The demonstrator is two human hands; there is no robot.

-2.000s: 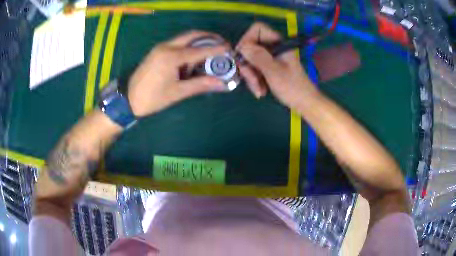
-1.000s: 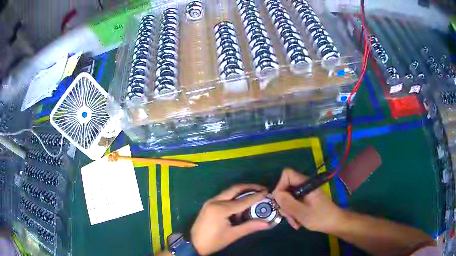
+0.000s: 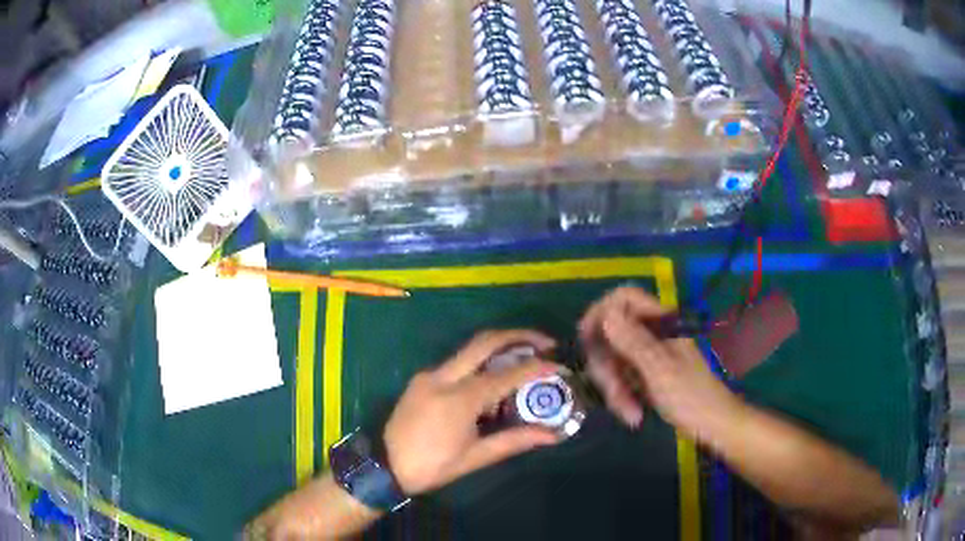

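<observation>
My left hand [image 3: 450, 412] holds a small round silver speaker driver [image 3: 546, 400] between thumb and fingers, its ringed face up, above the green mat. A second round silver part [image 3: 512, 357] shows partly under my left fingers. My right hand [image 3: 645, 354] is just right of the driver, blurred, with the black test probes [image 3: 683, 325] in it; their red and black wires run to the upper right. The probe tips are too blurred to tell whether they touch the driver.
Stacked clear trays [image 3: 497, 196] with rows of drivers stand at the back. A white fan [image 3: 175, 172], a record sheet [image 3: 217, 343] and an orange pointed stick [image 3: 354, 285] lie left. A dark red-brown pad [image 3: 757, 333] and a red block [image 3: 859, 220] are right. More trays line both sides.
The view has tilted up since the oldest frame, then shifted slightly. My right hand has drawn a little away from the driver. My left hand still holds the driver.
</observation>
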